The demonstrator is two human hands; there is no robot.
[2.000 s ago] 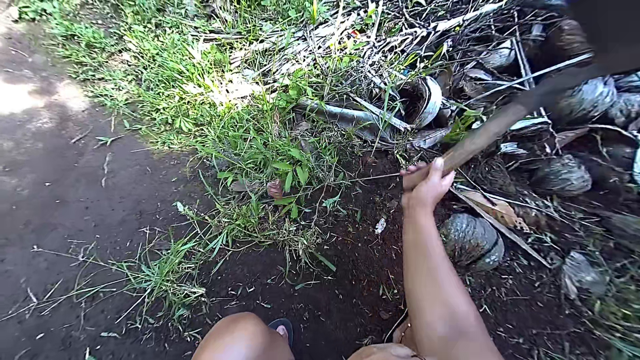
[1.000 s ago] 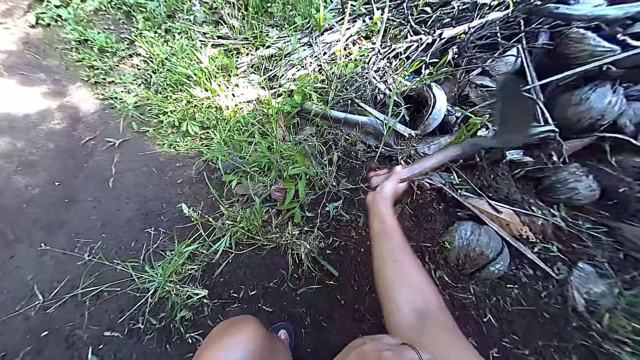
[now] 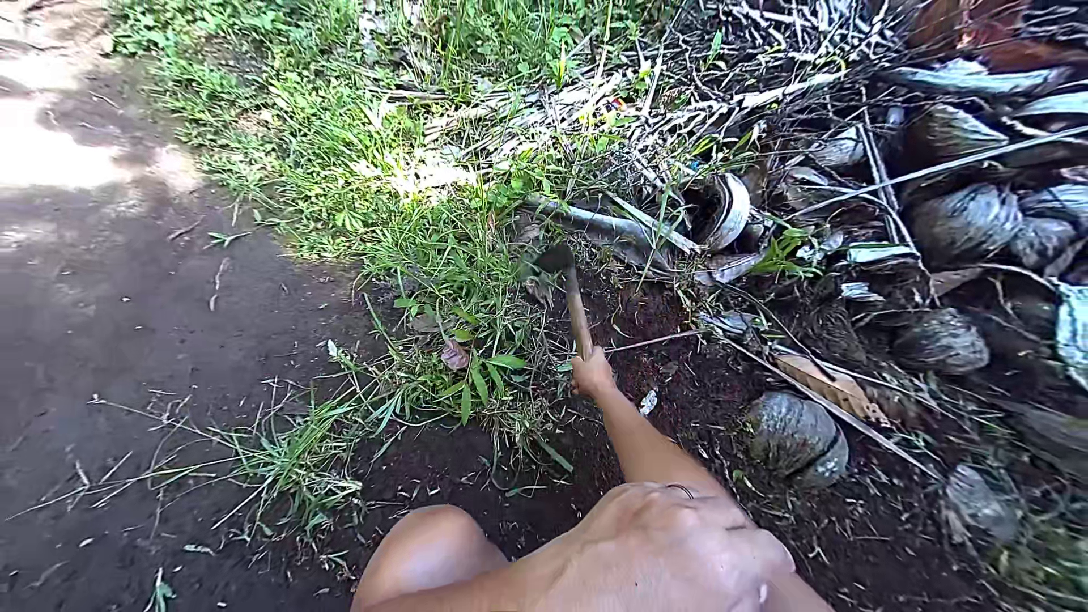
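Observation:
My right hand [image 3: 592, 372] is closed around the wooden handle of a small hoe-like tool [image 3: 579, 314]. Its dark metal head, slightly blurred, is at the edge of the green grass and weeds [image 3: 459, 263], where they meet dark bare soil [image 3: 654, 340]. Large in the foreground, the back of my left hand [image 3: 671, 552] lies across the view in front of my right forearm. A thin ring-like band shows near its upper edge. Its fingers are mostly hidden, so whether it holds anything cannot be seen. A broad-leaved weed [image 3: 480, 382] grows left of my right hand.
Old coconut husks [image 3: 795, 438] lie on the soil at right, with several more [image 3: 965, 221] piled beyond. Dry sticks [image 3: 544, 110] and a curled dry frond base [image 3: 595, 223] lie ahead. A dirt path [image 3: 170, 340] runs along the left. My bare knee [image 3: 429, 548] is at the bottom.
The tool's head has swung from the right, over the husks, to the grass edge at centre. My left hand now shows much more fully at the bottom.

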